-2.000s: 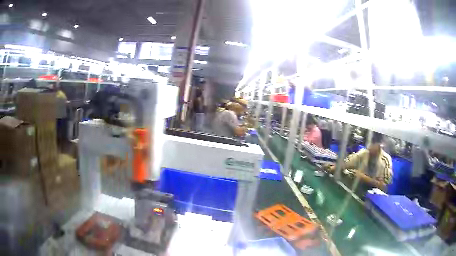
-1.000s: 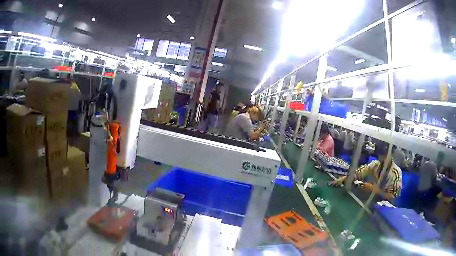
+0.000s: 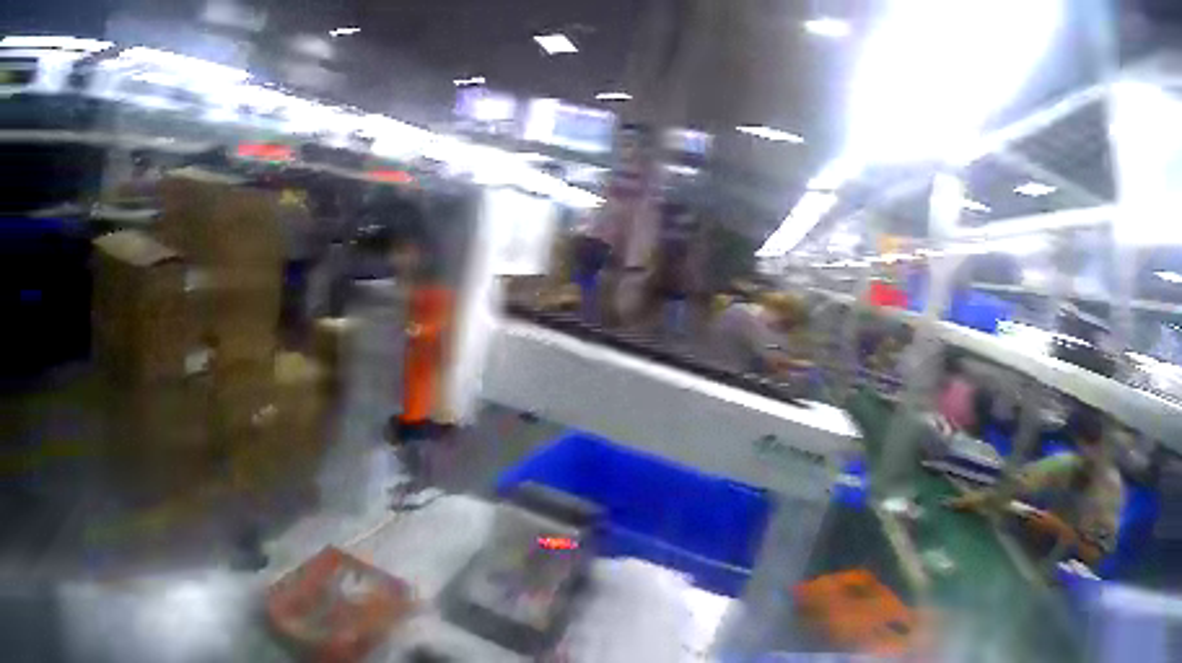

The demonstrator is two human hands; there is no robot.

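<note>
Neither of my hands can be made out; the picture is blurred. A flat reddish-orange fixture (image 3: 337,604) lies on the white machine table (image 3: 447,528) near the bottom. Right of it stands a dark-grey box with red digits (image 3: 521,570). The orange screwdriver head (image 3: 424,352) hangs upright above and behind the fixture, beside the white column. The white gantry beam (image 3: 648,395) runs from the column to the right.
A blue tote (image 3: 648,499) sits under the beam. An orange tray (image 3: 858,611) lies beside the green conveyor (image 3: 966,550) at the right. A person (image 3: 1082,499) is across the belt. Brown cartons (image 3: 214,311) are stacked at the left.
The view has turned left, so machine, cartons and belt sit further right in the picture, and it is more blurred. The screwdriver head still hangs beside the column.
</note>
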